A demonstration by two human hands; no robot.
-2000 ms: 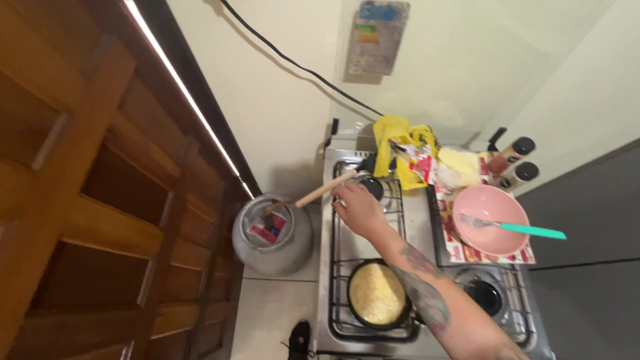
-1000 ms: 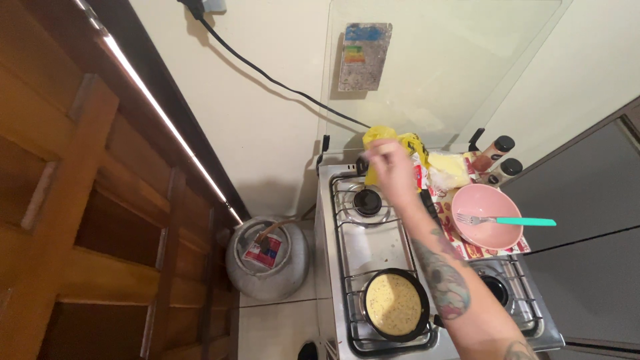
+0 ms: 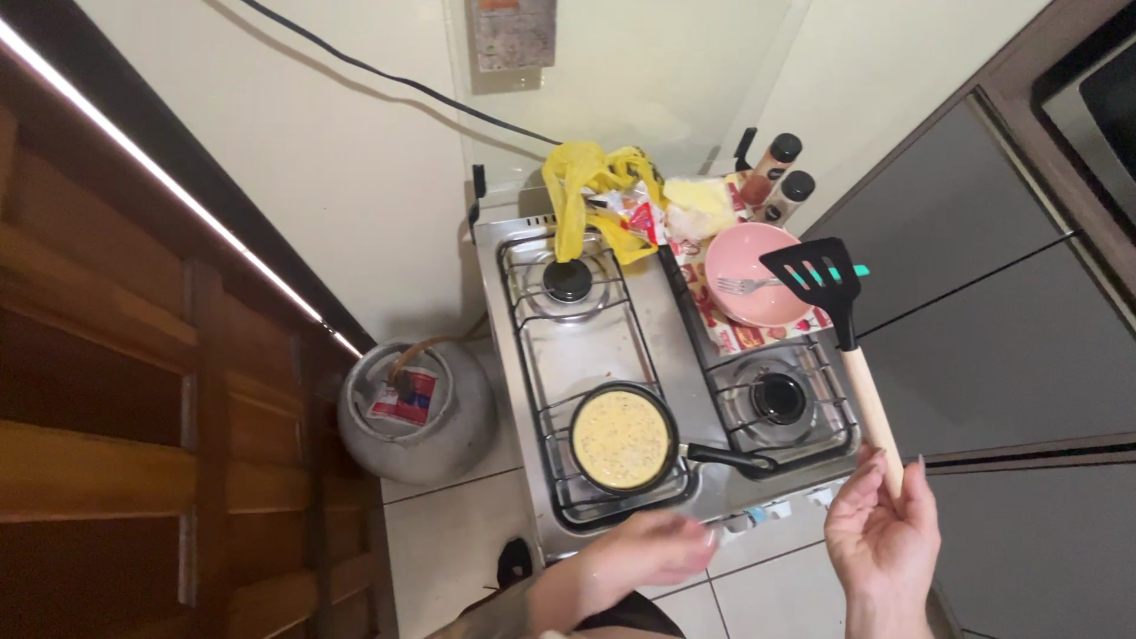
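My right hand [image 3: 883,524] holds the light wooden handle of a slotted spatula [image 3: 825,275], whose black head is raised over the right side of a pink bowl [image 3: 754,302]. My left hand [image 3: 670,546], blurred, is at the front edge of the gas stove [image 3: 603,342], below a small black frying pan [image 3: 672,426]. A pale yellow, speckled mixture [image 3: 621,439] fills the pan, which sits on the front left grate with its handle pointing right. A fork [image 3: 750,286] with a turquoise handle rests in the bowl, partly behind the spatula.
A yellow plastic bag [image 3: 572,191], an opened packet [image 3: 701,209] and two black-capped shakers [image 3: 770,169] [image 3: 788,197] stand at the stove's back. A grey gas cylinder [image 3: 470,426] stands left of the stove, near a wooden louvred door [image 3: 257,399]. Grey cabinets [image 3: 967,284] are at right.
The hand that was over the back left of the stove has drawn back. The wooden-handled utensil, at the left one view earlier, is now at the right, in my right hand.
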